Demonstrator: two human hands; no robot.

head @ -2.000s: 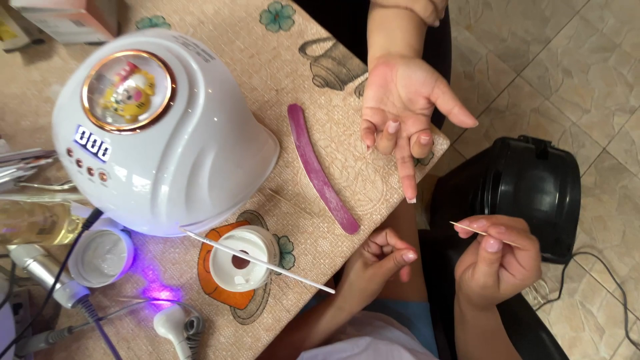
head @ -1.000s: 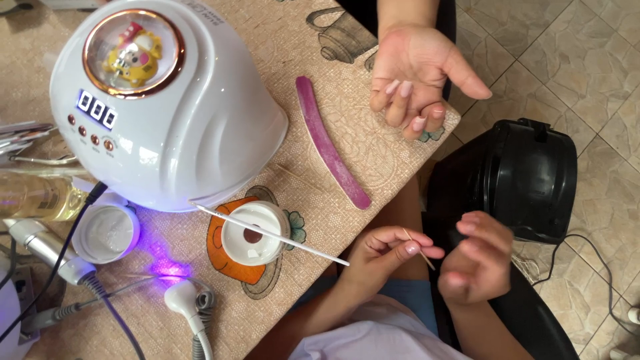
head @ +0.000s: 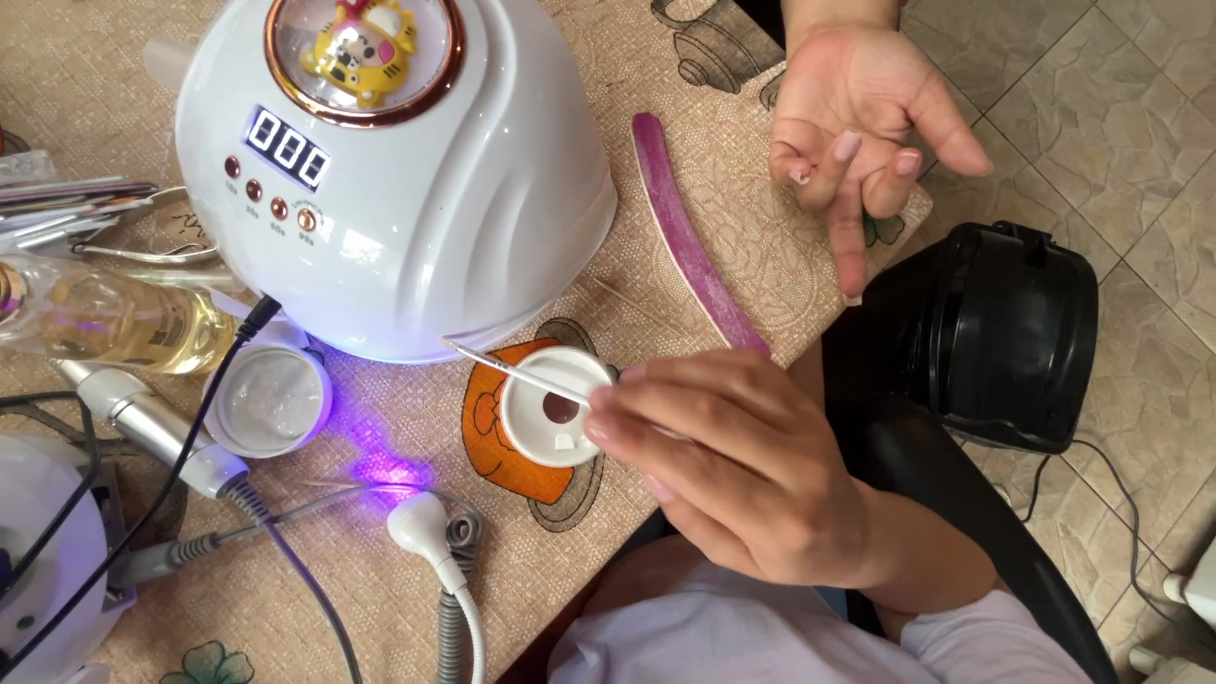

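Note:
My right hand [head: 750, 465] comes in from the lower right, its fingertips closed on the end of a thin white-handled nail brush [head: 513, 369]. The brush slants over a small round white dish [head: 560, 442] with a dark spot in its middle, and its tip is by the lower edge of the white nail lamp [head: 380, 247]. My left hand is not seen. Another person's hand [head: 855, 142] rests palm up at the table corner, one finger extended and others curled. Between that hand and the lamp lies a curved purple nail file [head: 689, 237].
An open white jar [head: 271, 404], a nail drill handpiece [head: 152, 423], a bottle of yellowish liquid [head: 133, 318] and a white plug [head: 418, 522] with cables lie at left. A black container [head: 1016, 332] stands beyond the table's right edge.
My right hand has moved left from beyond the table edge and taken hold of the brush, which lay on the dish. My left hand, which held a thin stick, has gone from sight. The other person's finger is extended again.

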